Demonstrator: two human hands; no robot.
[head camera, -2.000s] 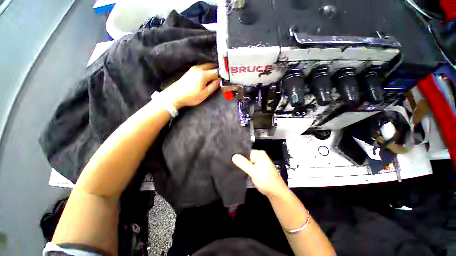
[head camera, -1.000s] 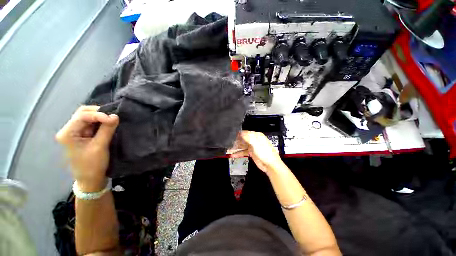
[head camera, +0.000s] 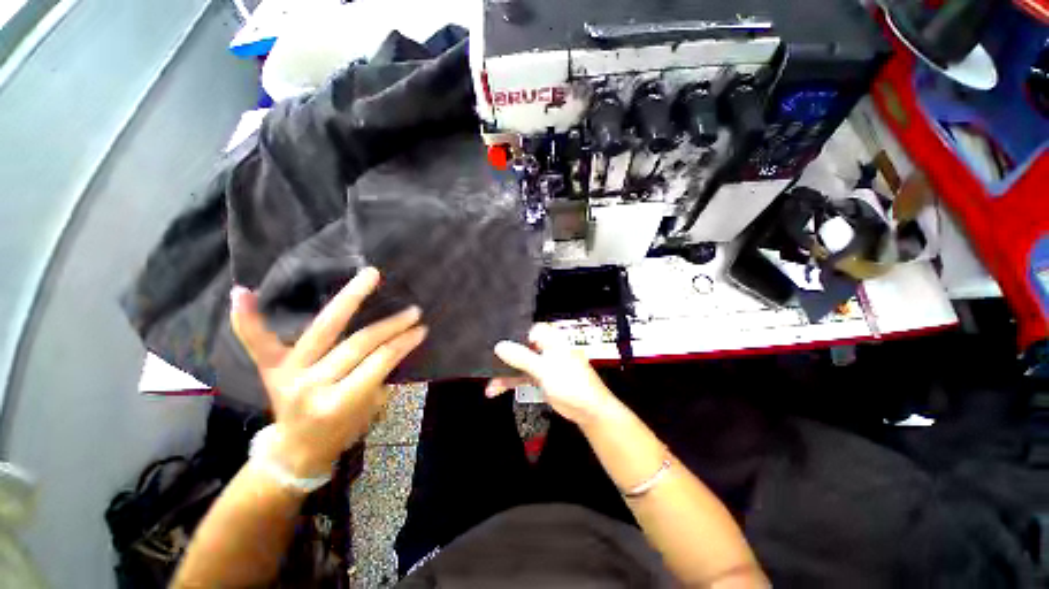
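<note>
The dark grey garment piece (head camera: 443, 247) lies on the table left of the overlock machine (head camera: 627, 127), its right edge running up to the presser foot area (head camera: 531, 190). My left hand (head camera: 328, 374) lies on the cloth's lower left part with its fingers spread. My right hand (head camera: 552, 371) holds the cloth's lower right corner between thumb and fingers at the table's front edge. The fingertips under the cloth are partly hidden.
Black tension knobs (head camera: 653, 115) and a control panel (head camera: 794, 115) are on the machine. Tape rolls and small tools (head camera: 845, 236) lie at right. A dark cloth heap (head camera: 851, 495) is at lower right. A black tangle (head camera: 173, 512) lies on the floor at left.
My left hand has let go of the cloth's left edge and moved right, flat onto the cloth. The cloth's left part has dropped lower. My right hand stays at the lower right corner.
</note>
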